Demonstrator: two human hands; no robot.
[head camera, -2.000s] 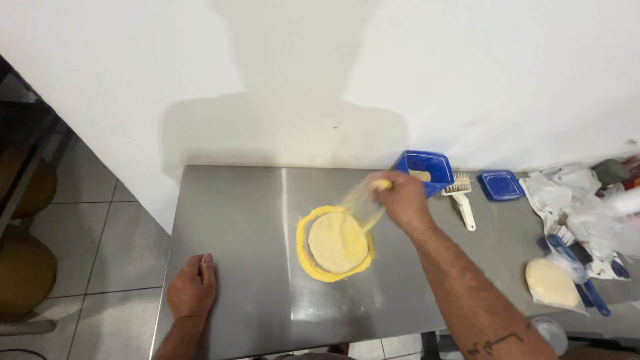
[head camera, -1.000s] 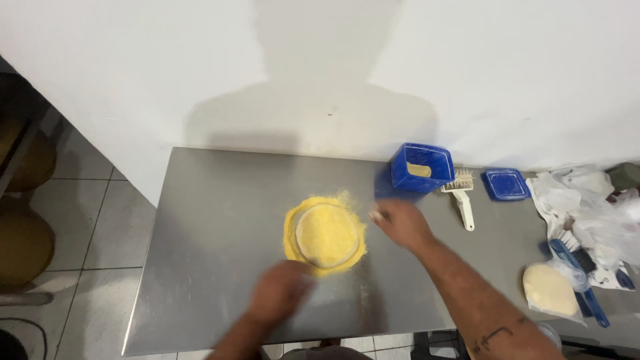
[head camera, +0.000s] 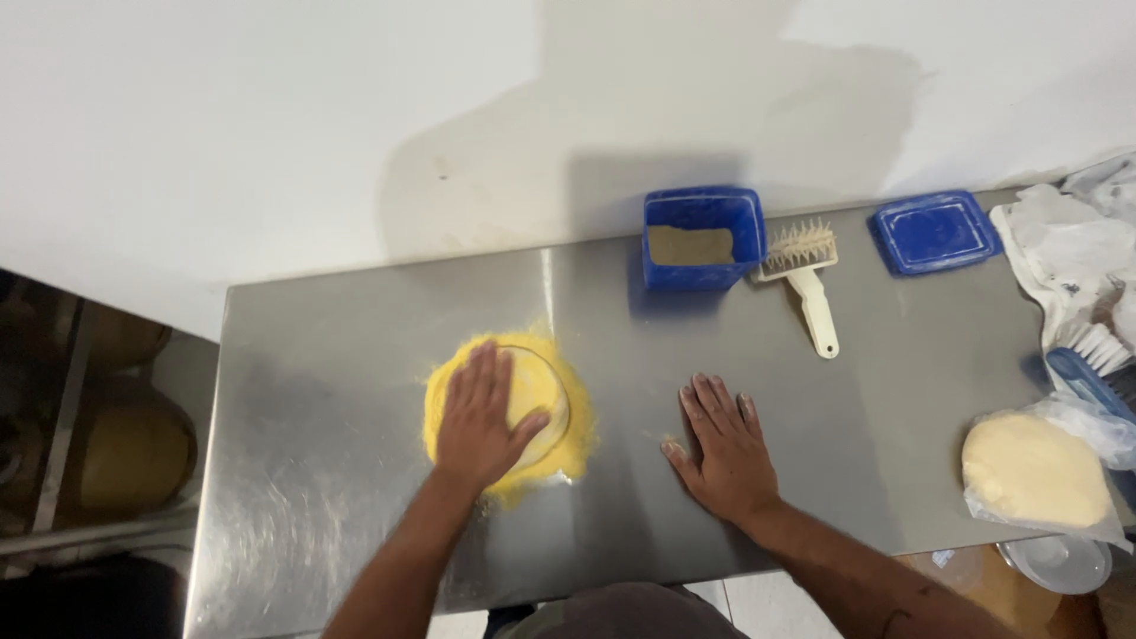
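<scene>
A flat round of dough (head camera: 540, 390) lies in a ring of yellow flour or meal (head camera: 577, 444) on the stainless steel table (head camera: 319, 373). My left hand (head camera: 484, 417) rests palm down on the left part of the dough, fingers slightly apart, hiding that part. To the right of the dough, my right hand (head camera: 723, 444) is palm down at the bare steel, fingers spread and holding nothing. Some powder shows on its fingertips.
Against the wall stands a blue plastic tub (head camera: 701, 275) with powder inside. Beside it are a white spiked dough docker (head camera: 812, 293) and a blue lid (head camera: 936, 232). At the right lie bagged dough (head camera: 1034, 470), a blue brush (head camera: 1087, 377) and crumpled plastic bags (head camera: 1074, 235).
My left hand, resting left of the dough two seconds ago, is now on it. My right hand has moved away from the tub side toward the table's front. Yellow powder now covers more around the dough.
</scene>
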